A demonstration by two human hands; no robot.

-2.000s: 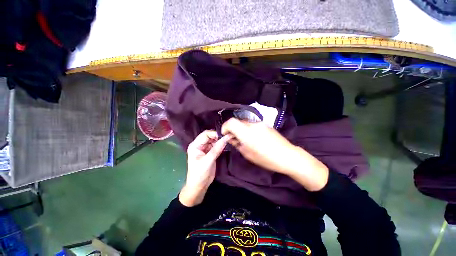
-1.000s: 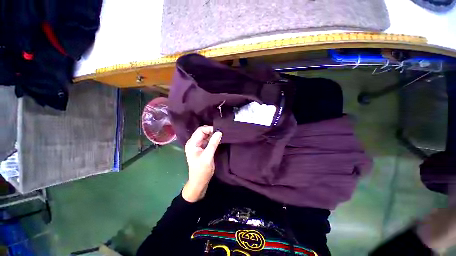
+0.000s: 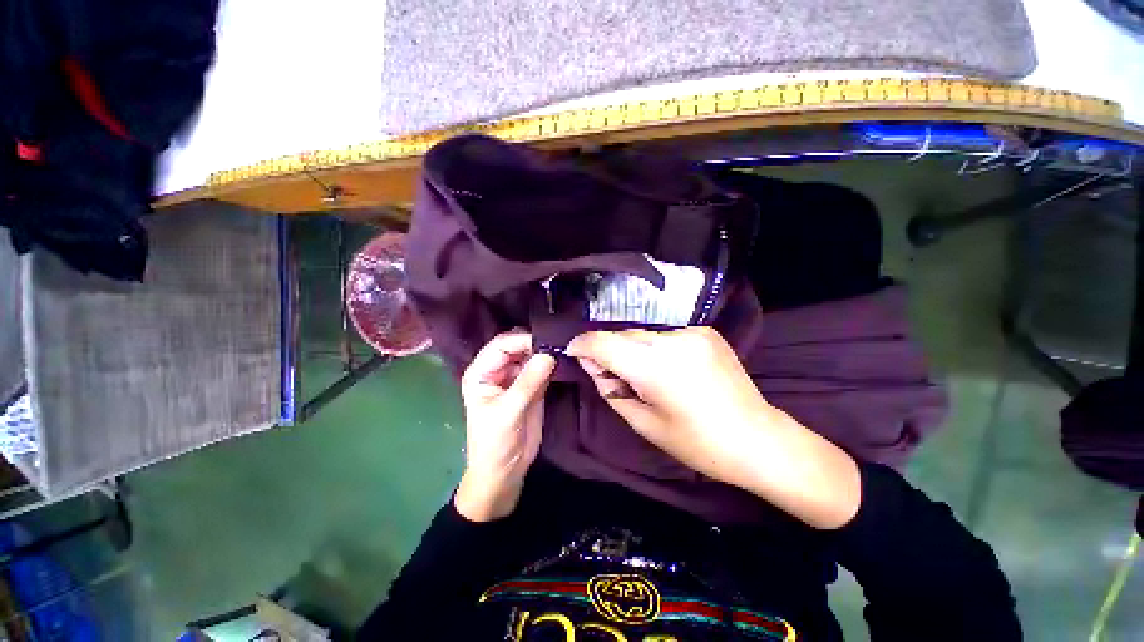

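Note:
Plum trousers [image 3: 477, 251] lie over the lap, with the waist opening towards the table and more cloth spread to the right. My left hand [image 3: 503, 420] pinches the end of the waistband [image 3: 561, 329] between thumb and fingers. My right hand [image 3: 677, 389] is at the same spot, its thumb and forefinger closed at the cloth beside the left fingertips. A tiny dark thing shows between the fingertips; no needle or thread can be made out. A white label [image 3: 646, 296] shows inside the waist.
A white table edged with yellow measuring tape [image 3: 753, 97] holds grey cloth [image 3: 703, 50]. Dark garments with red details [image 3: 75, 138] hang at the upper left, above a grey cloth-covered stand [image 3: 163, 351]. A red mesh bin [image 3: 386, 296] stands left of the trousers.
One second ago my right hand was blurred at the far lower right, away from the cloth; now it is back at the waistband end. My left hand keeps its pinch there.

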